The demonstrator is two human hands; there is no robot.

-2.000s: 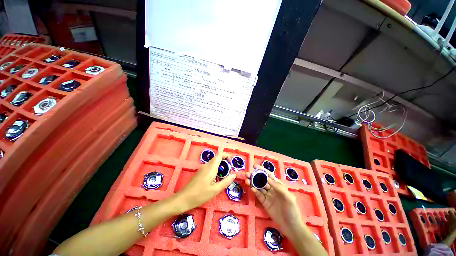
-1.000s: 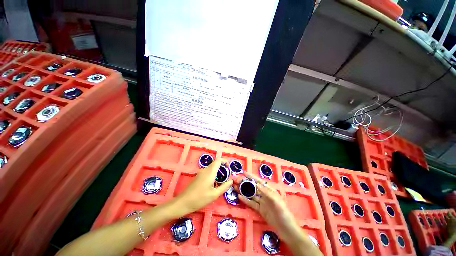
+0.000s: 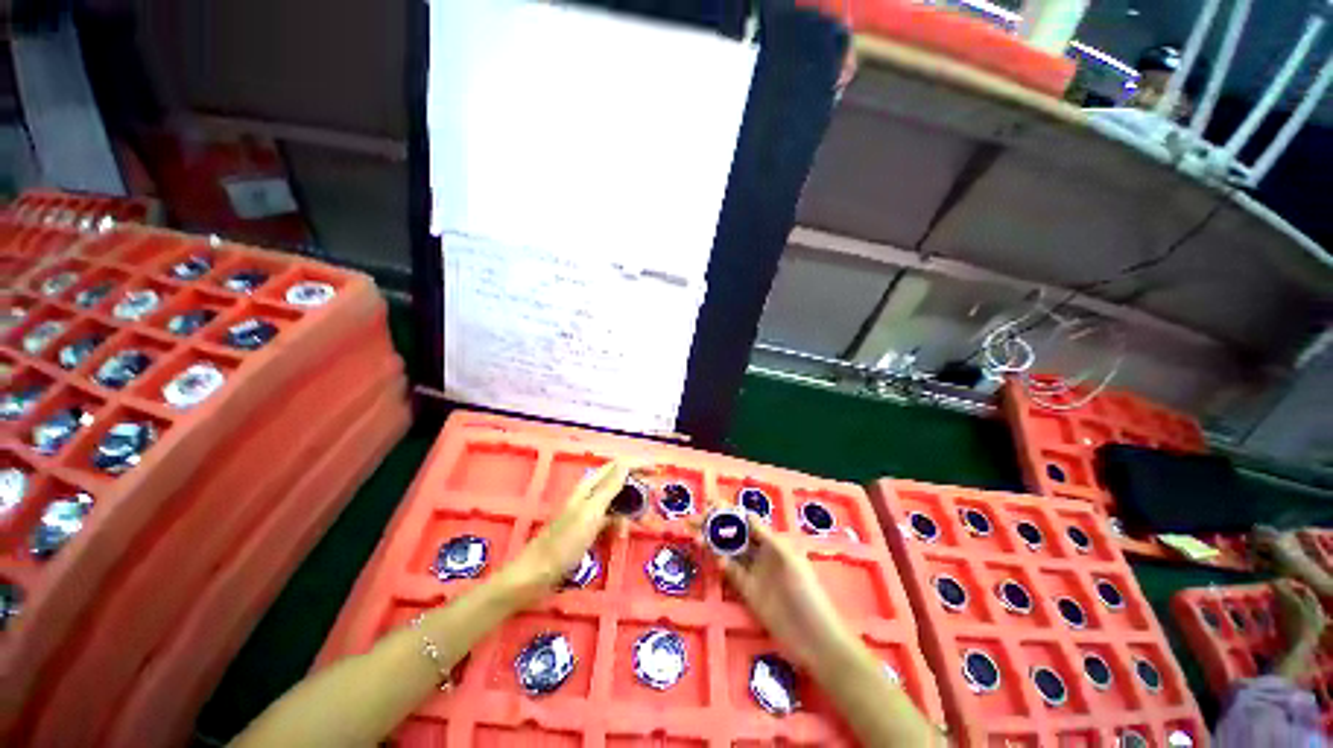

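Note:
My left hand (image 3: 563, 544) is over the red-orange working tray (image 3: 490, 471), its fingers on a round black-dial watch head (image 3: 629, 500). My right hand (image 3: 778, 582) holds another black-dial watch head (image 3: 727, 532) face up at its fingertips, just right of the left hand. Watch heads with black dials sit in the back row, including one (image 3: 676, 500) between my hands. Silver case backs (image 3: 659, 658) show in the nearer rows. My left fingers cover part of the back row.
Stacked red-orange trays (image 3: 314, 395) rise at left. A printed sheet (image 3: 563, 329) on black backing stands behind. The right-hand tray (image 3: 936, 548) holds black-dial heads. A dark flat item (image 3: 1177, 490) and white cable (image 3: 1009, 348) are at back right. Another person's hands (image 3: 1298, 607) show far right.
The view has shifted, so the sheet and trays sit lower. My right hand's watch head is raised slightly relative to the tray. A case back beside my left hand now shows more clearly.

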